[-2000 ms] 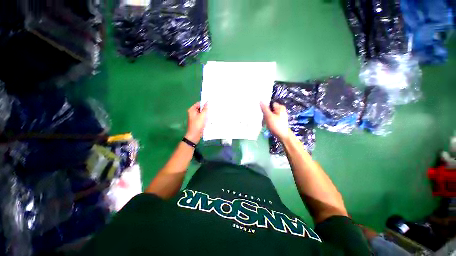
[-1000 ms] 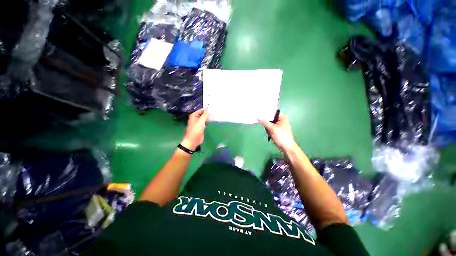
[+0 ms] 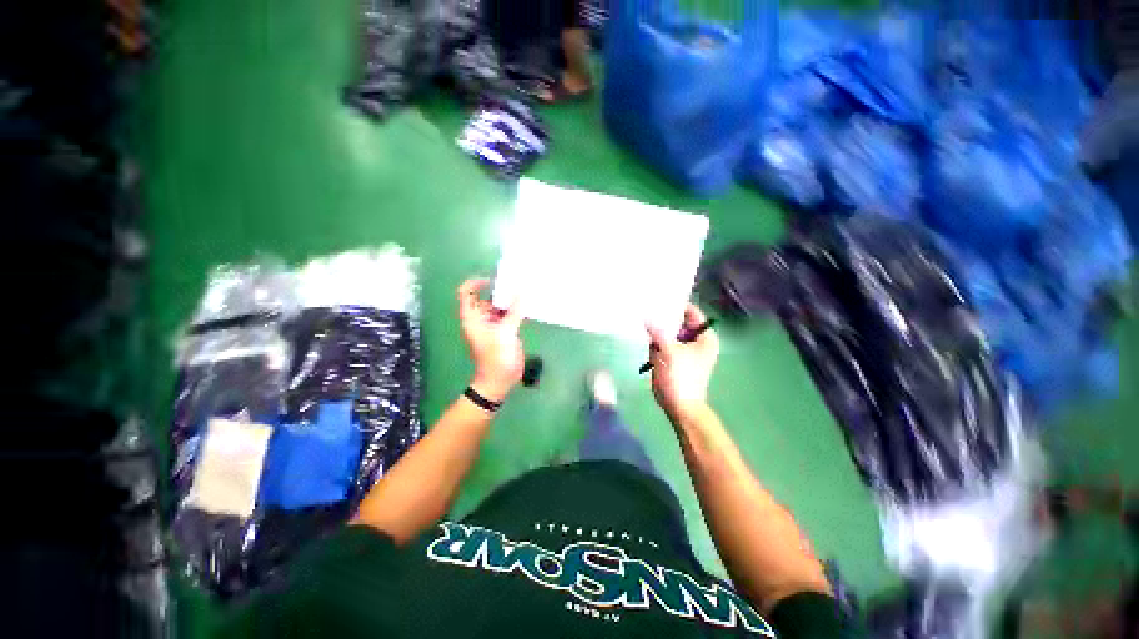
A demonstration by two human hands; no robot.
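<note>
A white paper sheet (image 3: 602, 260) is held in front of me, tilted a little, its print washed out. My left hand (image 3: 495, 340) holds its lower left corner with the thumb, the fingers partly spread. My right hand (image 3: 683, 366) grips its lower right edge and also holds a thin black pen (image 3: 678, 345) that slants across the fingers. A dark band is on my left wrist.
Dark garments in clear plastic (image 3: 327, 362) lie on the green floor (image 3: 287, 162) at left, with a blue and a tan piece on top. A long dark bundle (image 3: 874, 362) lies at right. Blue plastic bags (image 3: 700, 87) pile up at upper right. A person's foot (image 3: 573, 69) shows at top.
The view has moved forward over the floor. The bundle with the blue piece is now lower left, and the blue bags fill more of the upper right. The sheet has tilted; both hands still hold it.
</note>
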